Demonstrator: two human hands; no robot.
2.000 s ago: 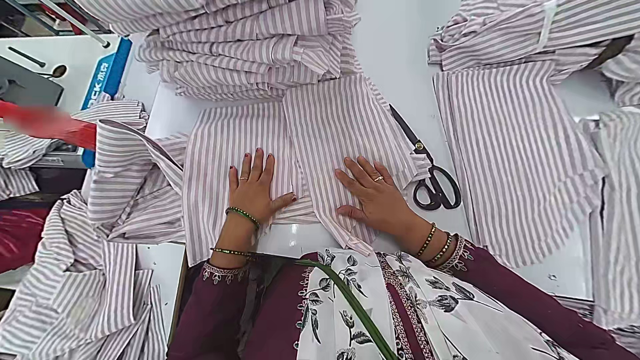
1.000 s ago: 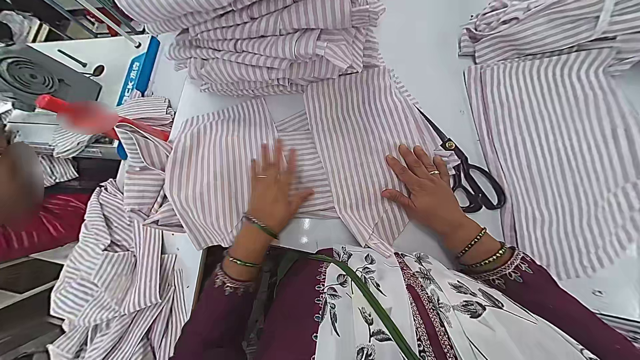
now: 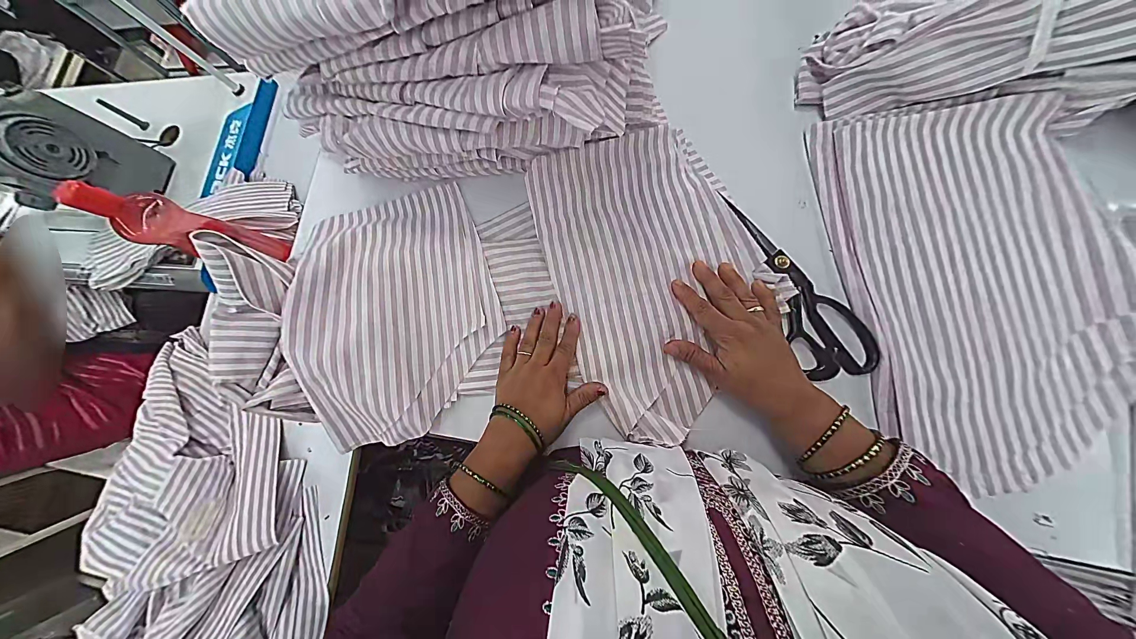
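Observation:
A striped fabric garment piece (image 3: 612, 240) lies spread on the white table in front of me, with another striped panel (image 3: 382, 311) fanned out at its left and crosswise-striped cloth (image 3: 519, 266) between them. My left hand (image 3: 541, 368) rests flat, fingers apart, at the lower edge of the cloth between the panels. On the right part of the garment piece lies my right hand (image 3: 741, 333), palm down with spread fingers. Black-handled fabric shears (image 3: 830, 333) lie just beyond my right fingers, their blades partly hidden by cloth.
Stacked striped cloth (image 3: 461, 80) stands at the back. More striped panels (image 3: 967, 293) and a tied bundle (image 3: 941, 53) are at the right. At the left are heaped striped cloth (image 3: 204, 497), a red plastic object (image 3: 160, 219), a sewing machine (image 3: 80, 146) and another person's red sleeve (image 3: 75, 408).
My left hand has moved from the left panel to the lower middle of the cloth. The left panel now lies turned outward, exposing crosswise-striped cloth. My right hand stays on the right part.

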